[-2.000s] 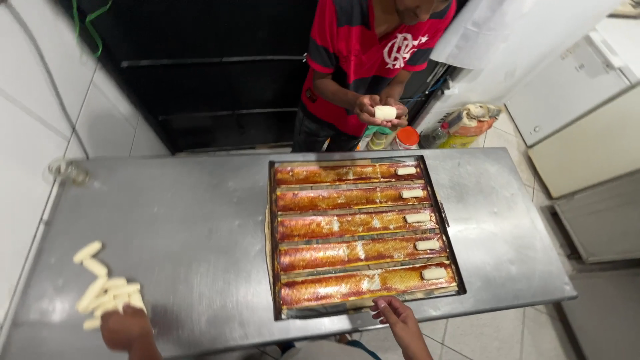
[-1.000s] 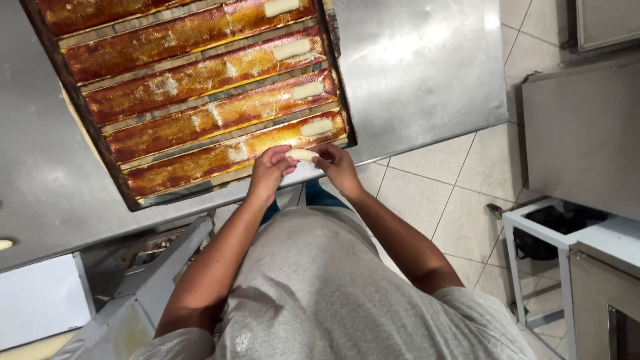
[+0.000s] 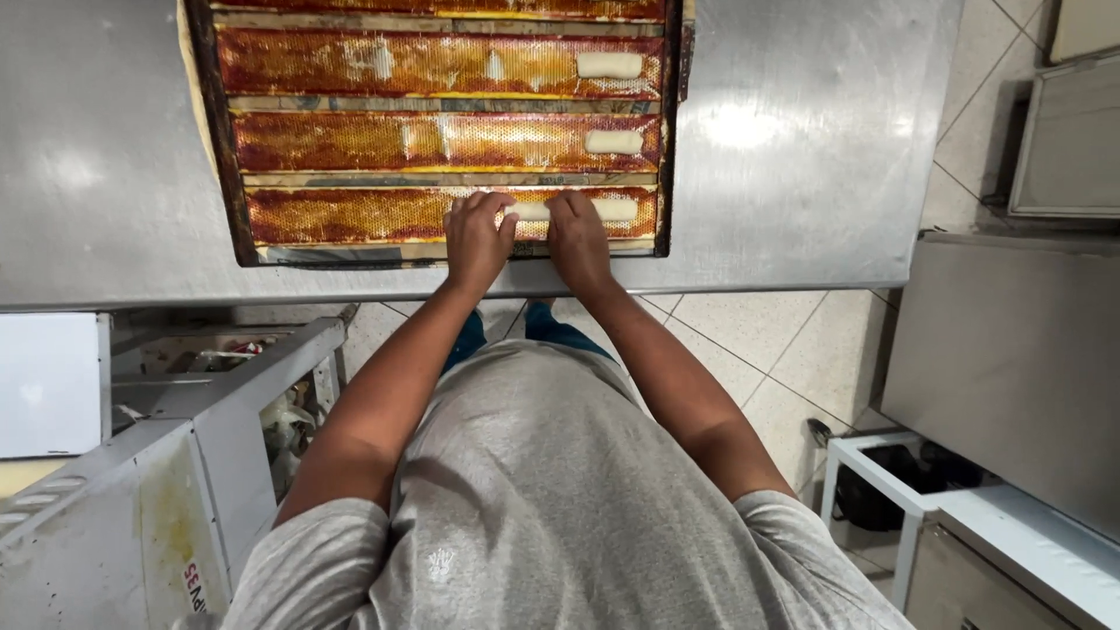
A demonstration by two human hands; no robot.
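Both hands hold a pale dough roll [image 3: 528,212] level in the nearest channel of a perforated baguette tray [image 3: 234,179]. My left hand [image 3: 479,238] grips its left end, and my right hand [image 3: 579,241] is on its right end. Just right of my right hand another dough roll [image 3: 616,210] lies in the same channel. One more roll [image 3: 614,142] sits at the right of the second channel and another [image 3: 609,66] at the right of the third. The channels look browned and glossy. The tray's far part is cut off by the view's top edge.
The tray rests on a stainless steel table [image 3: 787,157], near its front edge. Below left stands a metal cabinet or machine [image 3: 157,507]. At the right are a grey appliance [image 3: 1006,350] and a white metal frame [image 3: 919,503] over a tiled floor [image 3: 752,341].
The dough roll held between my hands at the table's front edge has moved up into the nearest channel, beside the roll lying there. The view has shifted.
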